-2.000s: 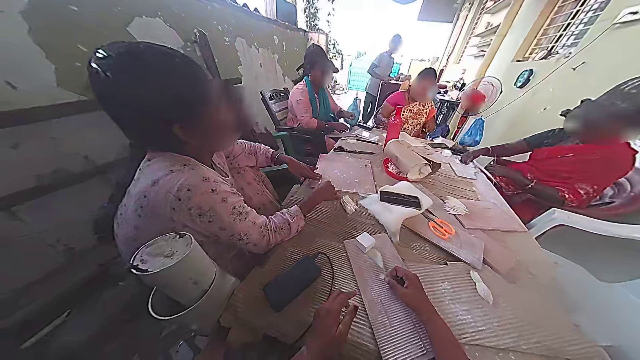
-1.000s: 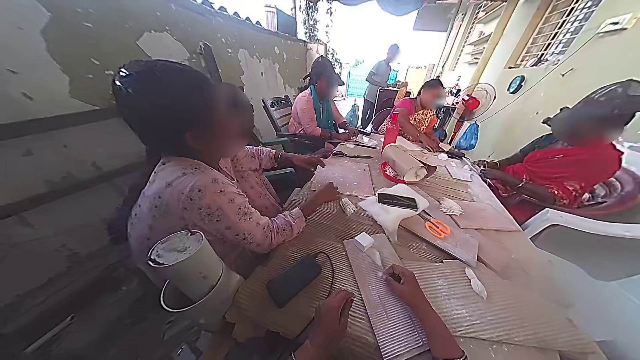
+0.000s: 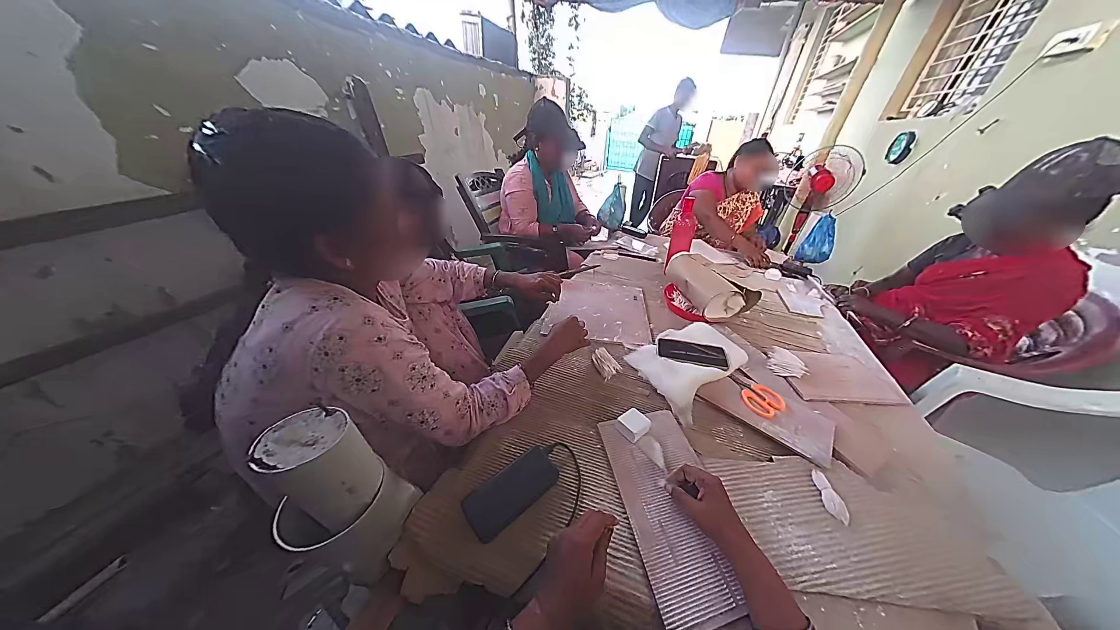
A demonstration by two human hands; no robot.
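My right hand (image 3: 700, 500) is over a narrow strip of corrugated cardboard (image 3: 674, 542), fingertips pinched together; whether something small is between them cannot be told. Just beyond the fingertips, a tuft of white cotton (image 3: 650, 451) and a small white block (image 3: 633, 425) lie on the strip. My left hand (image 3: 579, 560) is at the strip's left side with its fingers curled, and its grip is not clear. A black power bank (image 3: 510, 493) with a cable lies to the left of that hand. Several white wicks (image 3: 829, 497) lie on cardboard to the right.
Orange-handled scissors (image 3: 763, 401) lie on a board beyond my hands. A phone (image 3: 692, 353) rests on a cotton sheet (image 3: 674, 372). Co-workers sit around the table, one close on the left. White buckets (image 3: 337, 481) stand at the lower left, a white plastic chair (image 3: 1015, 385) at the right.
My left hand's fingers, spread two seconds ago, are now curled. My right hand stays near the same place on the cardboard strip.
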